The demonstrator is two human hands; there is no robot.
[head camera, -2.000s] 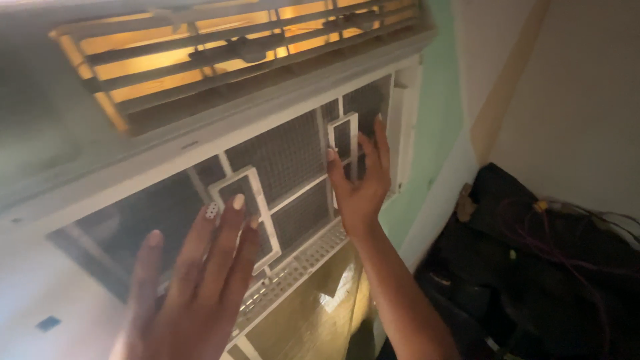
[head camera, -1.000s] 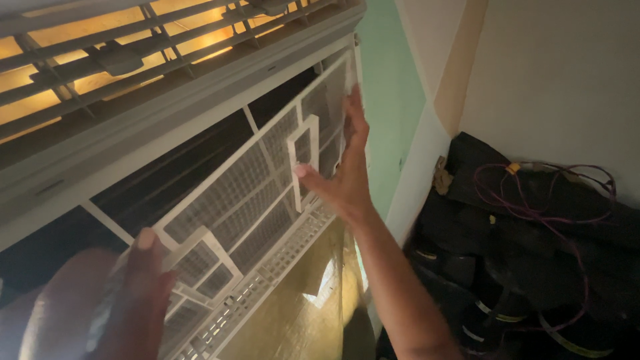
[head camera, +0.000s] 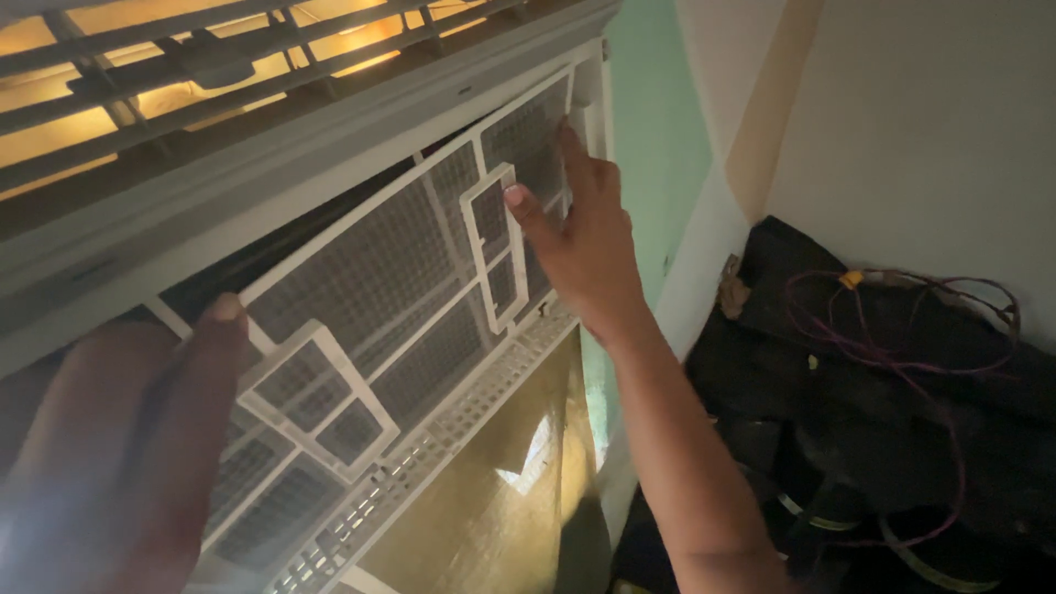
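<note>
A white-framed mesh air filter (head camera: pixel 371 256) leans at a tilt in the front opening of an air conditioner's white housing (head camera: pixel 330 177), its upper edge standing off from the dark recess behind. Two raised rectangular frames sit on the mesh. My right hand (head camera: pixel 590 235) grips the filter's right end, thumb by the right raised frame (head camera: pixel 495 247) and fingers at the side edge. My left hand (head camera: pixel 140 437), blurred and close to the camera, holds the filter's upper left part, one fingertip on its top edge near the left raised frame (head camera: pixel 322 400). Some left fingers are hidden.
Above the opening is a louvred grille (head camera: pixel 223 62) with orange light behind it. A perforated strip (head camera: pixel 462 412) runs below the filter. At the right, a coiled reddish cable (head camera: pixel 899 363) lies on a dark, bulky heap (head camera: pixel 792 330) against the wall.
Two seconds ago both hands lay on the filter while it sat flatter in the housing. Its upper edge has since come away, exposing the dark recess. The view has shifted.
</note>
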